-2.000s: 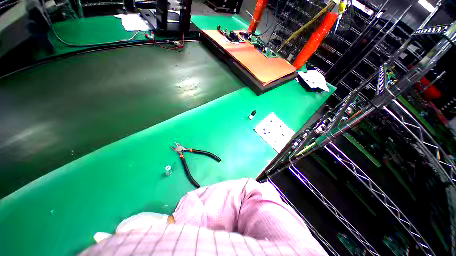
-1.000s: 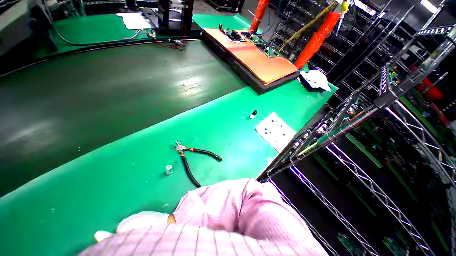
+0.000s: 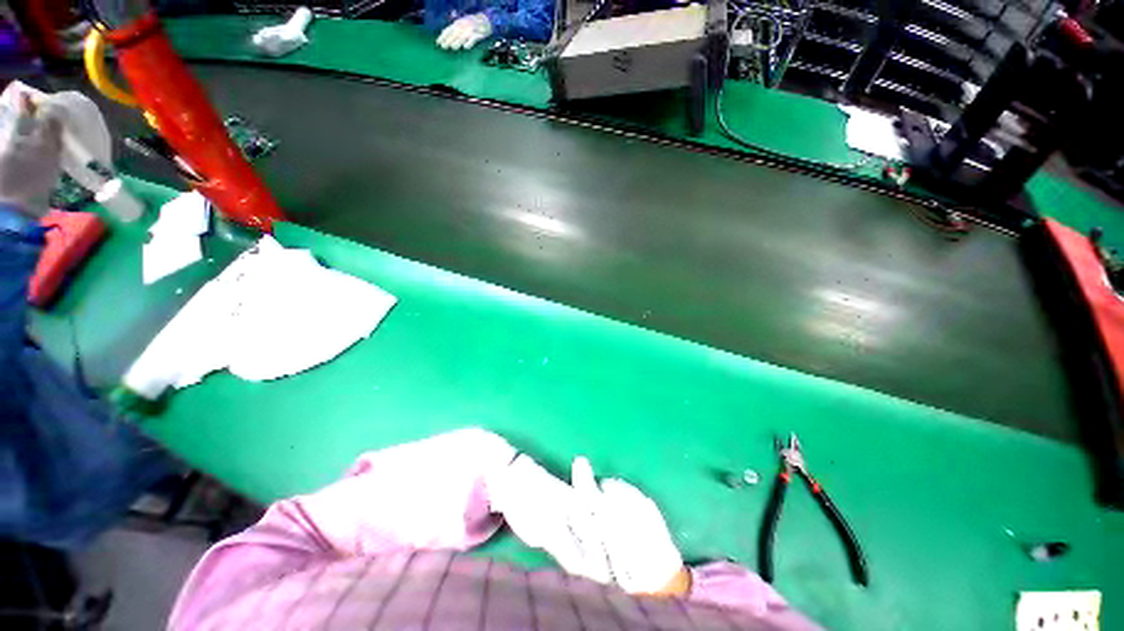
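Note:
My left hand (image 3: 542, 505) and my right hand (image 3: 635, 536) wear white gloves and rest together, overlapping, at the near edge of the green bench mat (image 3: 493, 394). A yellow-tan band shows at the right cuff. Nothing shows in either hand, but the palms are hidden. The diagonal cutters (image 3: 799, 483) lie open to the right of my hands, black and orange-red handles towards me, silver tip away. A small clear bit (image 3: 743, 478) lies just left of their tip.
A white cloth (image 3: 277, 308) lies on the left. Beyond is the dark green conveyor belt (image 3: 641, 234). A red-orange post (image 3: 197, 123) and a blue-clad person's gloved hand (image 3: 31, 148) are at left. A white card (image 3: 1058, 613) and small black-and-white item (image 3: 1048, 551) lie at right.
The view has swung to the left. Both gloved hands are now visible, where before mostly the pink sleeves and one partly hidden glove showed. The cutters now appear further right.

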